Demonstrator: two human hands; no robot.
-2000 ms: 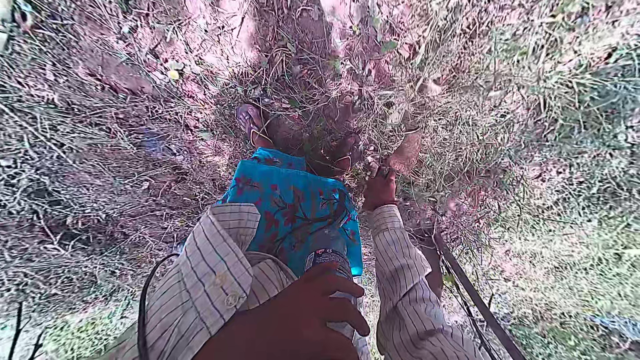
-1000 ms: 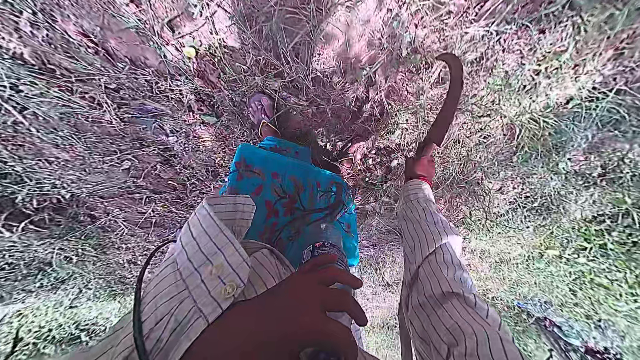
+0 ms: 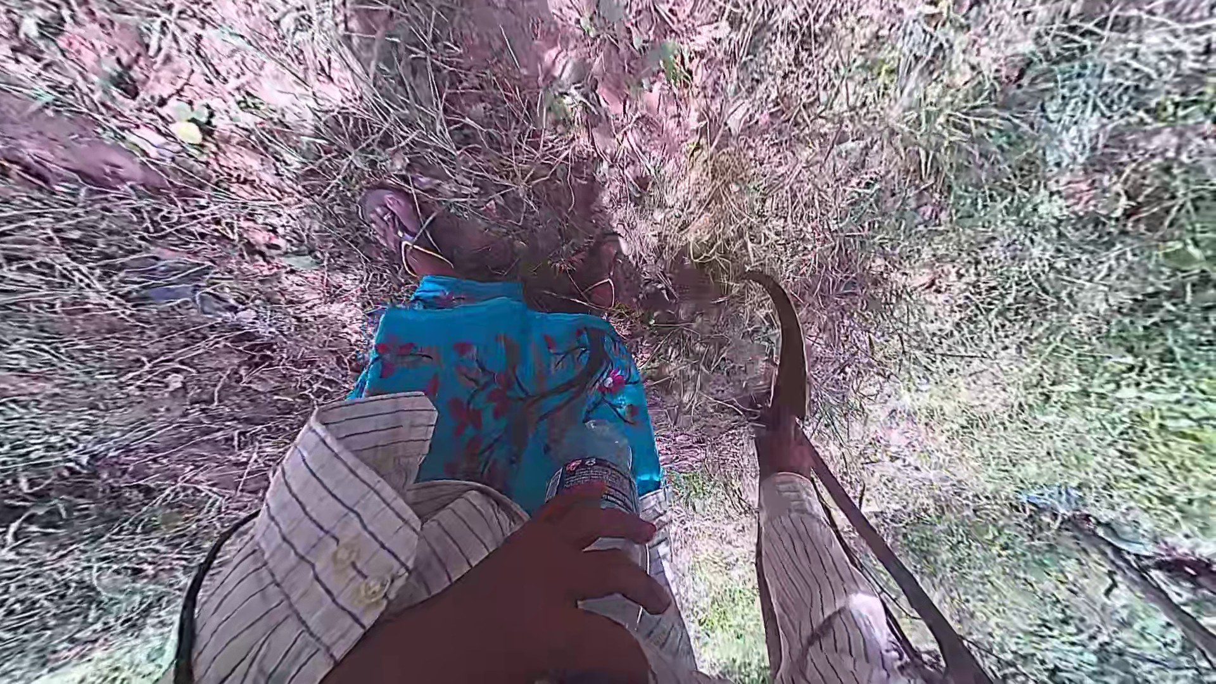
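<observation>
My left hand (image 3: 560,589) is closed around a clear plastic bottle (image 3: 598,475) with a dark printed label, held upright against my body. Below it hangs blue cloth with a red flower print (image 3: 503,370). To the right, my right hand (image 3: 784,442) grips the lower end of a sickle (image 3: 790,351), whose dark curved blade points away from me and bends left at its tip. The sickle's handle is hidden in that fist. Striped sleeves cover both forearms.
Dry grass and straw (image 3: 237,380) cover the ground, with greener grass (image 3: 1092,408) at the right. My sandalled foot (image 3: 404,223) is at the upper left of the cloth. Thin dark branches (image 3: 1140,579) lie at lower right, and another dark stem (image 3: 893,570) runs beside my right forearm.
The sickle, held out with its blade toward the upper right a second ago, is now lower and nearer my feet. The bottle stays in my left hand.
</observation>
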